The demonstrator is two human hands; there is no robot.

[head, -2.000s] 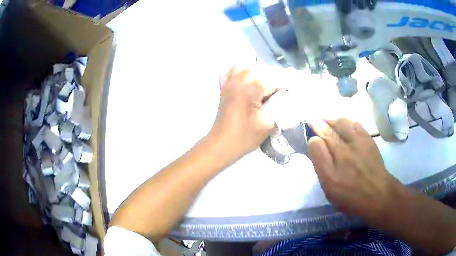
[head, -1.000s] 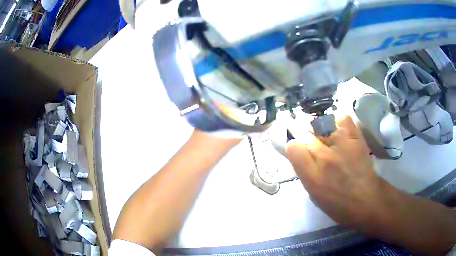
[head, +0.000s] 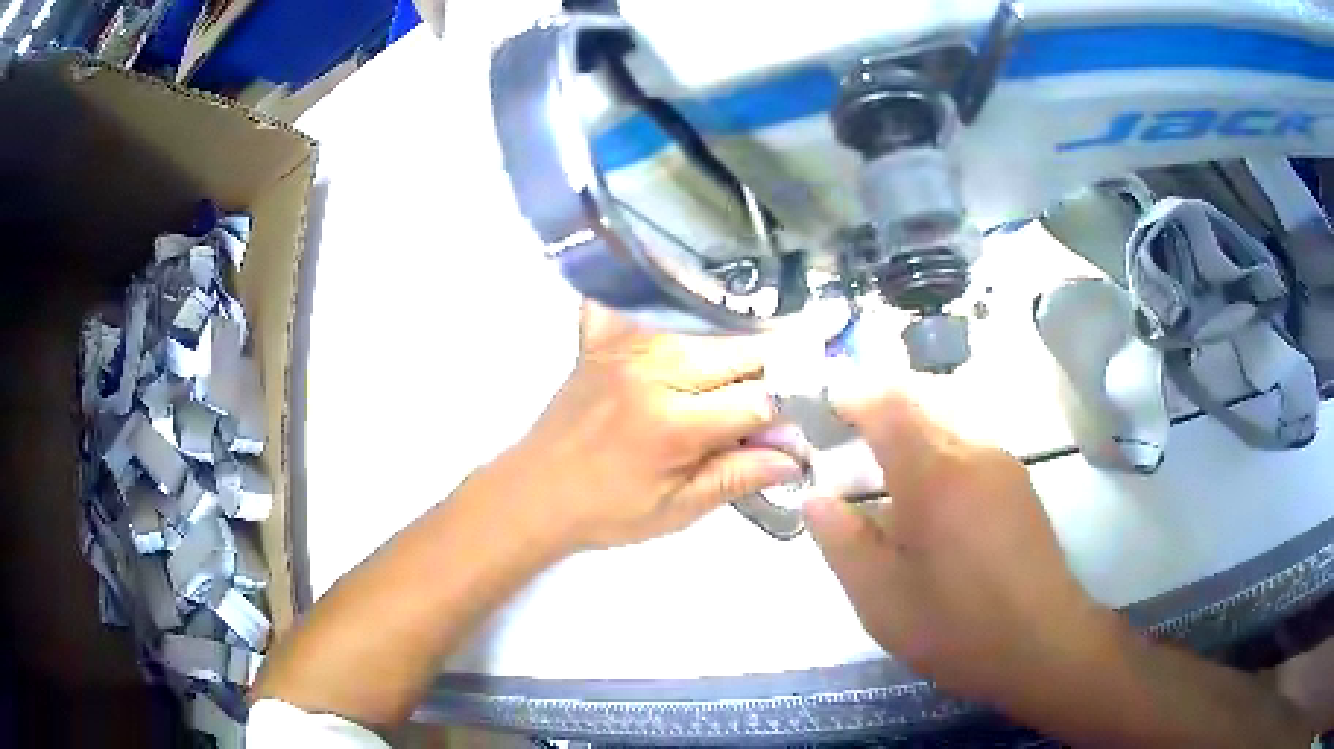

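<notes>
My left hand is below the sewing head, its thumb and fingers closed on a small grey-white fabric band. The band's curved end shows under my left thumb. My right hand is just to the right, its fingertips at the band's right side by the needle area; whether they pinch it is unclear in the glare. A small blue patch shows near the needle. The white sewing machine head with a blue stripe and "JACK" lettering hangs over the fingertips and hides part of the needle area.
A brown carton full of small grey-white bands stands at the left. Larger grey loops lie heaped right of the needle. A ruler strip runs along the table's front edge. Blue cloth shows at the upper left.
My left hand has come out from behind the machine head, lower and nearer my right hand. The band's loop, spread below the needle one second ago, is now mostly covered by my hands.
</notes>
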